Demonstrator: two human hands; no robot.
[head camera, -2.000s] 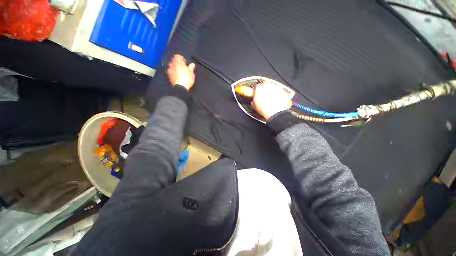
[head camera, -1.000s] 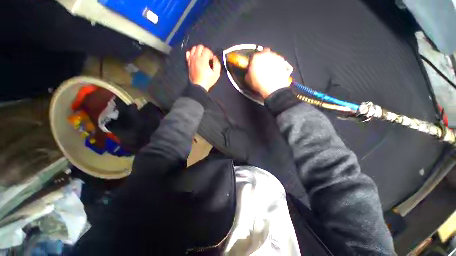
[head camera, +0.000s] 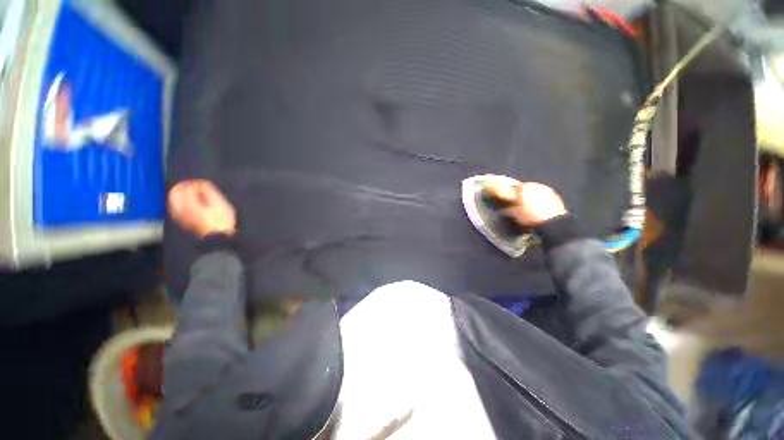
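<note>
My right hand (head camera: 540, 204) is closed on the handle of the steam iron (head camera: 490, 225), whose silver-rimmed soleplate lies on dark cloth at the right of the table. The black garment (head camera: 370, 202) lies spread on the dark ironing table (head camera: 464, 60), with creases between my hands; its edges are hard to tell from the cover. My left hand (head camera: 202, 208) is at the table's left edge with its fingers curled; blur hides whether it holds cloth.
A blue-fronted box (head camera: 101, 129) stands left of the table. A wrapped hose (head camera: 638, 163) runs up the right side. A round bucket (head camera: 107, 378) with red and orange scraps is low at left. Blue cloth (head camera: 741, 387) lies low at right.
The view has turned and blurred. My right hand and the iron have moved right, away from my left hand, which has moved to the table's left edge. The hose now bends upward at right.
</note>
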